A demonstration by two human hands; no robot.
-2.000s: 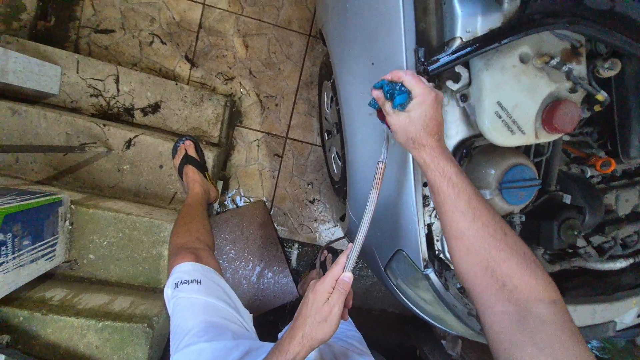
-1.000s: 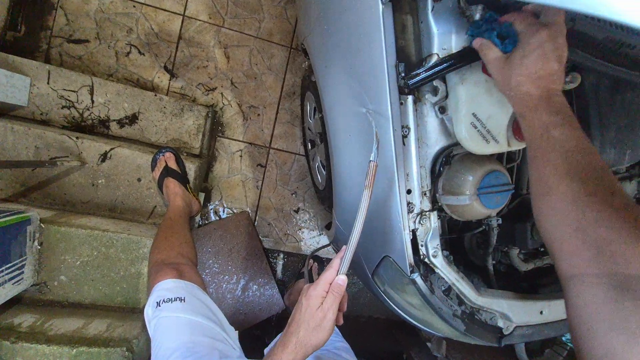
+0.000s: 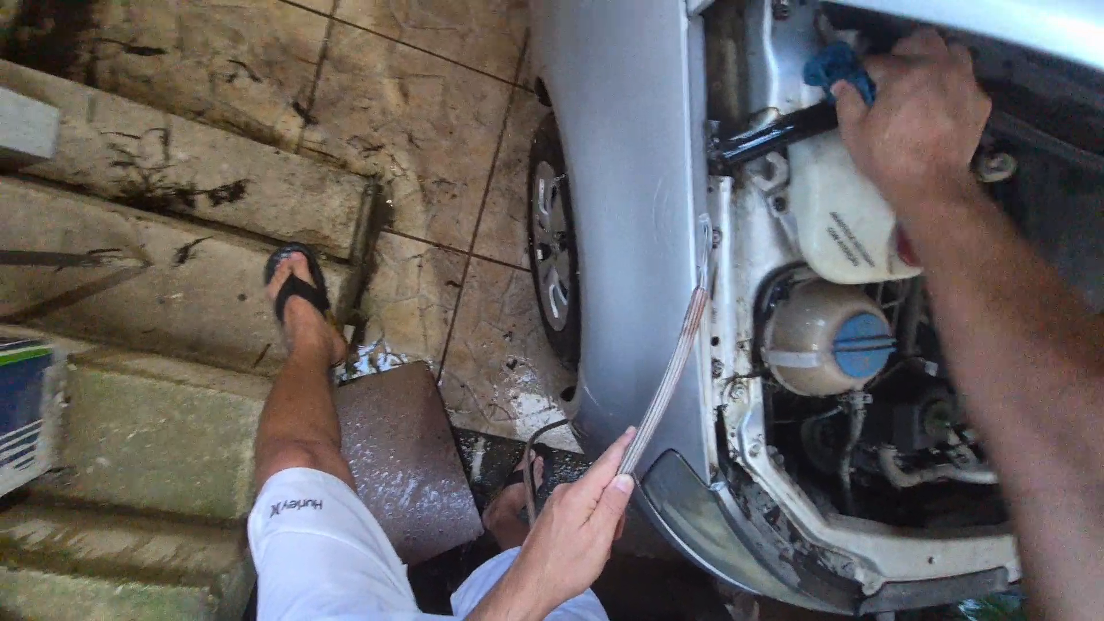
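My left hand (image 3: 580, 526) grips the lower end of a slim striped metallic rod or strip (image 3: 660, 401). Its upper end rests over or close above the edge of the silver car fender (image 3: 617, 164), where something clear and shiny hangs from the tip. At the upper right, my right hand (image 3: 923, 112) holds a crumpled blue cloth (image 3: 838, 73) against or just by a glossy black bar (image 3: 776, 134) in the engine bay. Under that hand is a white plastic reservoir (image 3: 837, 207). Below it stands a round coolant tank with a blue cap (image 3: 862, 345).
The front wheel (image 3: 552, 241) is beyond the fender, and the headlight (image 3: 699, 509) is at its lower end. Concrete steps (image 3: 155, 431) rise at left, beside a wet brown slab (image 3: 405, 457). A boxed item (image 3: 26, 414) is at the left edge.
My right hand, with the blue cloth, has moved from over the fender edge into the engine bay, by the black bar. My left hand still holds the rod.
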